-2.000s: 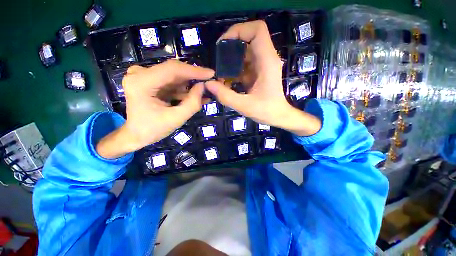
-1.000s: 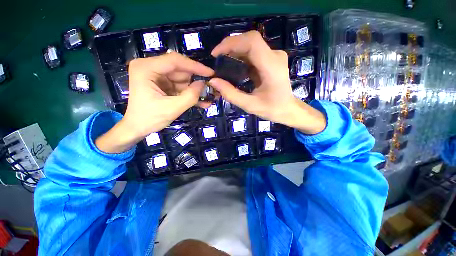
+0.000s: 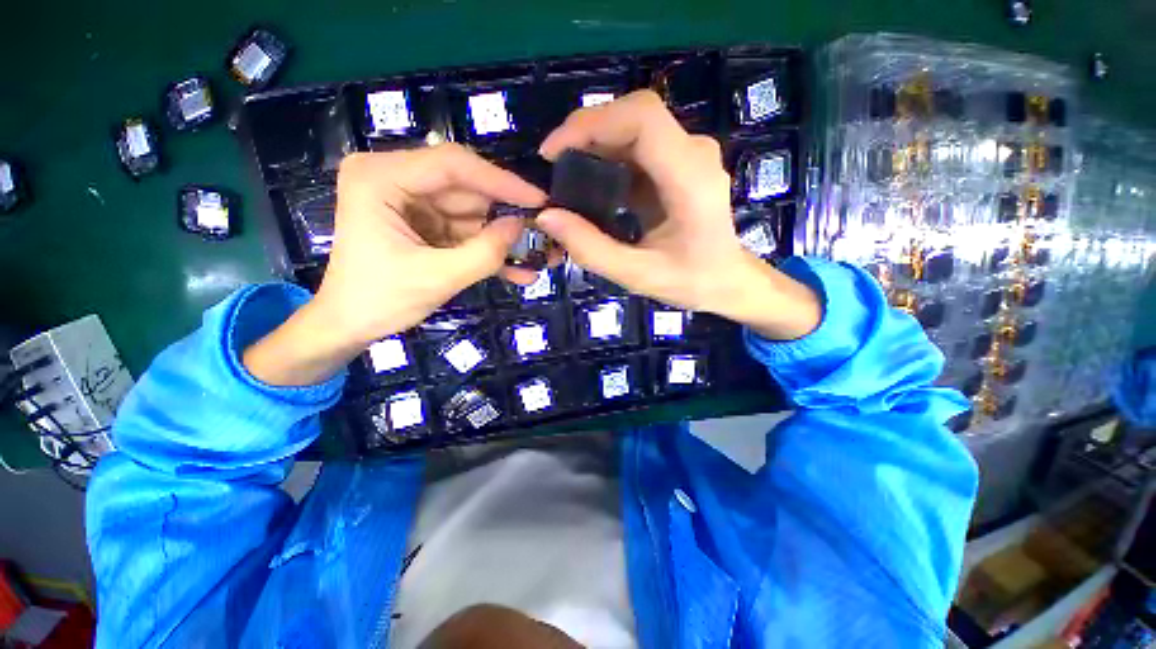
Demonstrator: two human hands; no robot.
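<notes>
My left hand (image 3: 412, 235) pinches a small dark housing (image 3: 526, 241) with a bright patch, mostly hidden by the fingers. My right hand (image 3: 653, 209) holds a black square display module (image 3: 591, 185) between its fingers. The fingertips of both hands meet between the two parts. Whether the parts are joined is hidden. Both hands are above the black blister tray (image 3: 285, 123), whose pockets hold dark housings with white squares.
Loose housings (image 3: 205, 212) lie on the green mat (image 3: 127, 273) at the left. A white box with dark leads (image 3: 86, 368) stands at the left edge. A clear blister tray (image 3: 852, 165) with black parts and orange flexes lies at the right.
The display module, upright and flat to view two seconds ago, is now tilted and lower. The housing shows more at my left fingertips. The hands have shifted slightly right and down.
</notes>
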